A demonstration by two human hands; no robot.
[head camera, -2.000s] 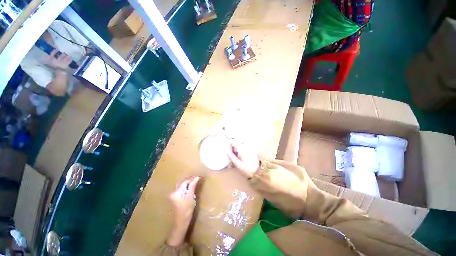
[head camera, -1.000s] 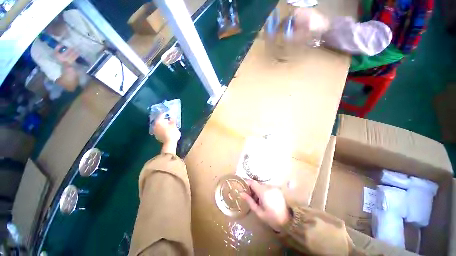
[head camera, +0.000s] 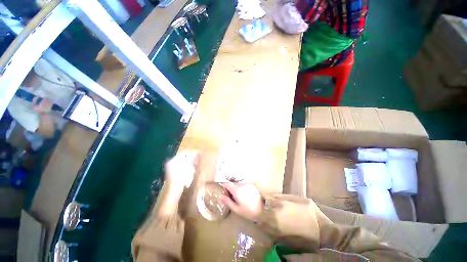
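A round, pale-rimmed disc [head camera: 209,202] with a brownish inner face is over the near part of the bench. My right hand [head camera: 247,200] grips its right edge with thumb and fingers. My left hand [head camera: 180,171] is blurred and washed out at the bench's left edge, left of and above the disc. Whether it holds anything cannot be told. Small loose parts [head camera: 231,176] lie in a bright, glaring patch just above my right hand.
An open carton [head camera: 327,176] with white bundles [head camera: 376,176] stands right. The green belt [head camera: 120,176] runs left, carrying round-topped units [head camera: 72,215] and a brown pegged jig [head camera: 187,56]. A white pegged jig [head camera: 255,31] and a person's sleeve [head camera: 289,18] are at the far bench, beside a red stool [head camera: 335,77].
My left hand has come back from the belt to the bench edge; the white jig it touched there is gone from that spot. My right hand still grips the disc. The view has shifted.
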